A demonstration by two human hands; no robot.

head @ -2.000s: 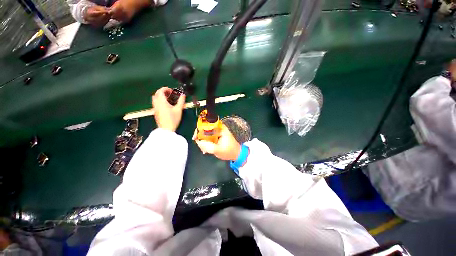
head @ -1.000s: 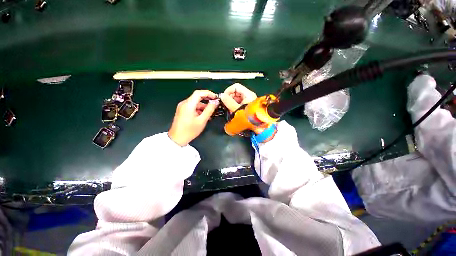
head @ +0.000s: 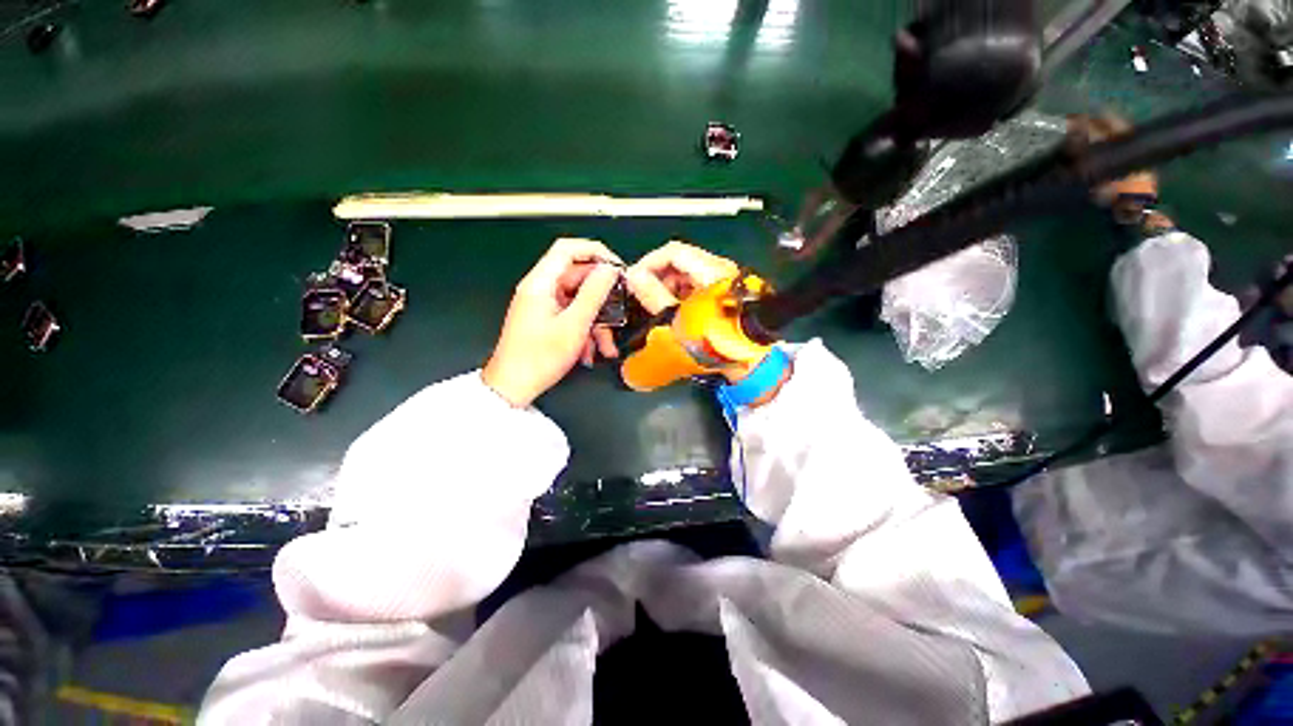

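My left hand (head: 546, 324) holds a small dark square housing (head: 613, 304) between its fingertips, near the middle of the green bench. My right hand (head: 684, 277) has its fingertips close to the housing's right side. The electric screwdriver (head: 695, 341), orange with a thick black cable, lies across my right hand; it is tilted and its tip cannot be seen. A blue strap (head: 759, 380) is on my right wrist. Several housings (head: 323, 312) lie in a cluster to the left. Whatever my right fingertips pinch is too small to tell.
A cream strip (head: 546, 207) lies beyond my hands. One housing (head: 720, 139) lies past it. A crumpled clear bag (head: 953, 301) is at right, partly behind the black cable and black ball (head: 967, 64). Another person's sleeve (head: 1191, 319) reaches in at far right.
The screwdriver has swung from upright to lying across my right hand. My right hand has come up to the housing in my left hand. Over the last second the hands have moved little.
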